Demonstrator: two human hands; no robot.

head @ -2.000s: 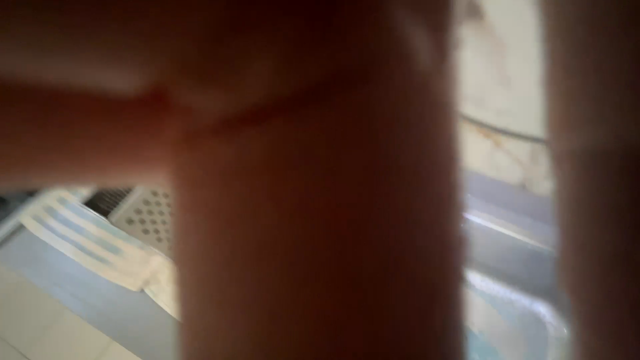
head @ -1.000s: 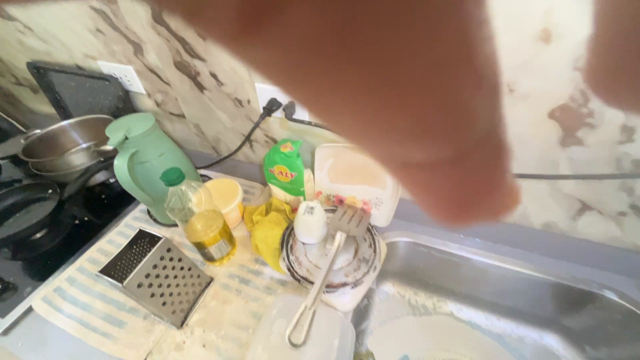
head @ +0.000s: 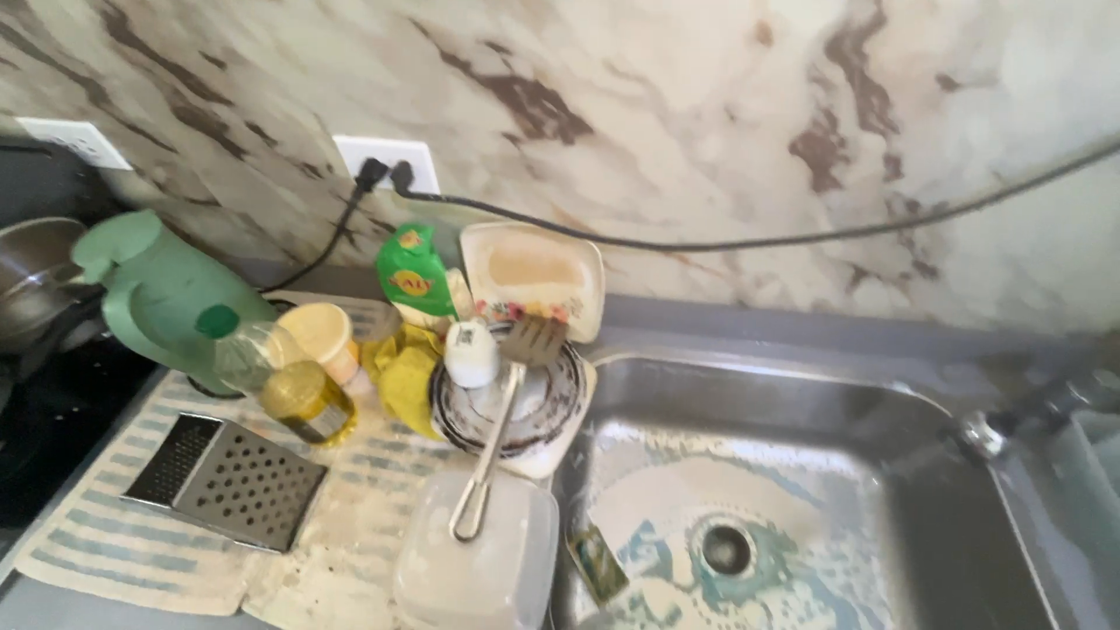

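Neither my left hand nor my right hand shows in the head view now. A metal slotted spatula [head: 503,429] lies across a stack of plates [head: 560,407] and a translucent plastic container [head: 477,560], left of the steel sink [head: 744,385]. On the stack, a small white object [head: 471,354] rests beside the spatula's head. A box grater [head: 249,481] lies on a striped cloth [head: 131,542]. Behind it are a bottle of yellow oil [head: 319,407], a yellow-cream tub [head: 317,337], a crumpled yellow bag [head: 404,376] and a green packet [head: 416,276].
A green pitcher [head: 179,293] stands by the black stove [head: 52,429], which holds a metal pot [head: 35,267]. A rectangular dish [head: 535,271] leans on the marbled wall. A black cable [head: 700,247] runs from the outlet [head: 389,157]. A faucet [head: 989,433] is at the sink's right; a small packet [head: 598,564] lies inside.
A hand that blocked much of the view close to the camera has left the frame. The view has shifted, and more of the sink shows.
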